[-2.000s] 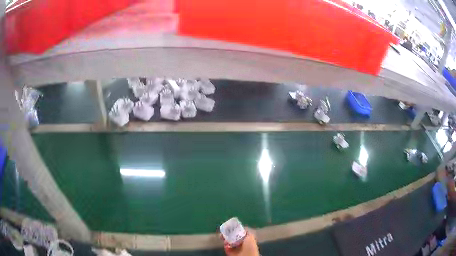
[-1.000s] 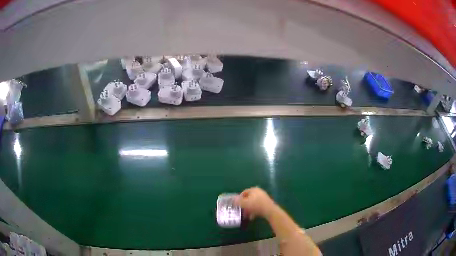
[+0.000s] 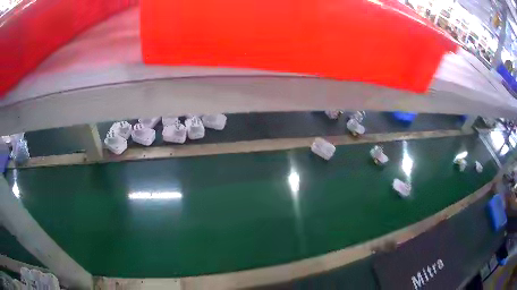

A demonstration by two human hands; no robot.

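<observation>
Neither of my hands can be made out. A white adapter (image 3: pixel 323 148) lies on the green conveyor belt (image 3: pixel 227 226), near its far edge. Another white unit (image 3: pixel 402 187) lies farther right on the belt. An open-looking unit with small metallic bits (image 3: pixel 378 154) lies between them and farther back. Two small pieces, one of them white and yellowish (image 3: pixel 460 161), lie at the belt's right end. Several white adapters with pins up (image 3: pixel 174 132) stand grouped on the dark bench beyond the belt, partly hidden by the shelf.
Red bins (image 3: pixel 283 42) sit on the overhead shelf (image 3: pixel 255 93). A black "Mitra" mat (image 3: pixel 408 257) and a blue tray (image 3: pixel 497 212) lie at the right. White units (image 3: pixel 38 278) show at the lower left. A slanted post (image 3: pixel 42 241) stands at left. A tan patch at the lower right is unclear.
My right hand, which held a white adapter over the belt, has left the picture. A white adapter now lies near the belt's far edge. The view has tilted up, showing more red bins.
</observation>
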